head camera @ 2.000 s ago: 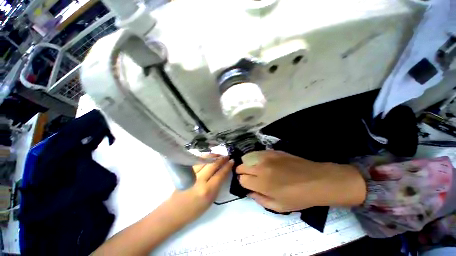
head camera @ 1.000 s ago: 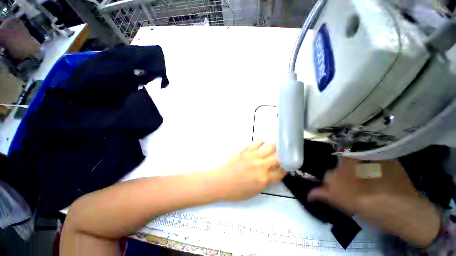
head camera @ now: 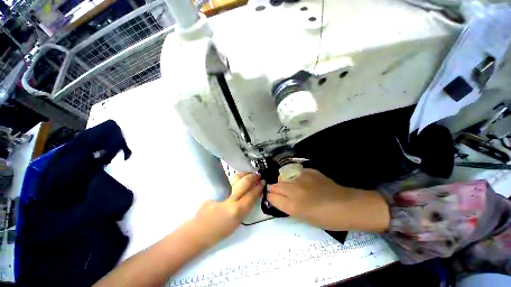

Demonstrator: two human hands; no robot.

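Observation:
A black fabric piece lies under the machine arm and runs to the needle area, with a corner showing below my right wrist. The off-white sewing machine stands over it. My left hand lies flat left of the presser foot, its fingertips at the fabric's edge. My right hand holds the fabric just right of the foot, fingers bent and close to my left fingertips. The needle tip is too small to make out.
A heap of dark pieces lies at the left over a blue bin edge. A wire-mesh rack stands behind. White cloth hangs at the right above dark-handled tools. Ruler marks run along the table's front.
The view has swung back from the machine's left end to its front. My right hand has closed on the fabric by the foot, and my left fingertips are now beside it.

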